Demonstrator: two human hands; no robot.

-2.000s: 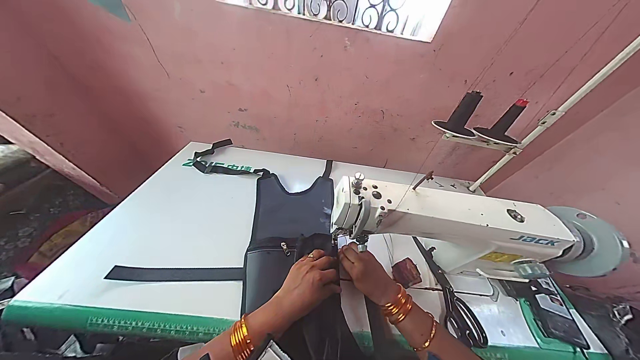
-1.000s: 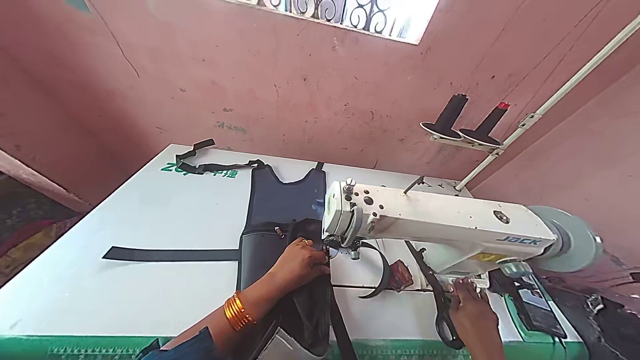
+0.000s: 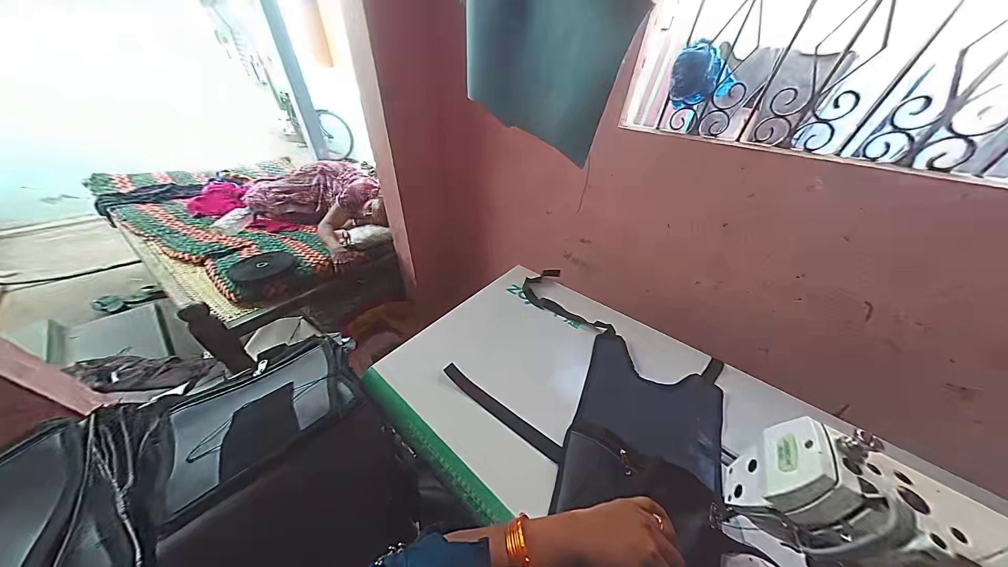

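Note:
A dark blue and black fabric piece (image 3: 646, 402) with a zip and straps lies on the white sewing table (image 3: 504, 346), close to the head of the sewing machine (image 3: 803, 465). My left hand (image 3: 610, 531), with gold bangles at the wrist, rests on the black part of the piece beside the machine head; its fingertips run to the bottom edge, and whether they grip the cloth is hidden. One black strap (image 3: 500, 409) stretches left across the table, and another (image 3: 559, 307) curls toward the far corner. My right hand is out of view.
Black bag pieces with zips (image 3: 260, 441) are heaped left of the table. Beyond the doorway a person (image 3: 315, 197) lies on a woven cot (image 3: 181, 276) with a black roll (image 3: 264, 269) on it. A pink wall and a grilled window (image 3: 819, 87) stand behind the table.
The view has swung far to the left. My right hand, which was at the machine needle and then over black scissors at the right, has left the view. My left hand remains on the fabric piece.

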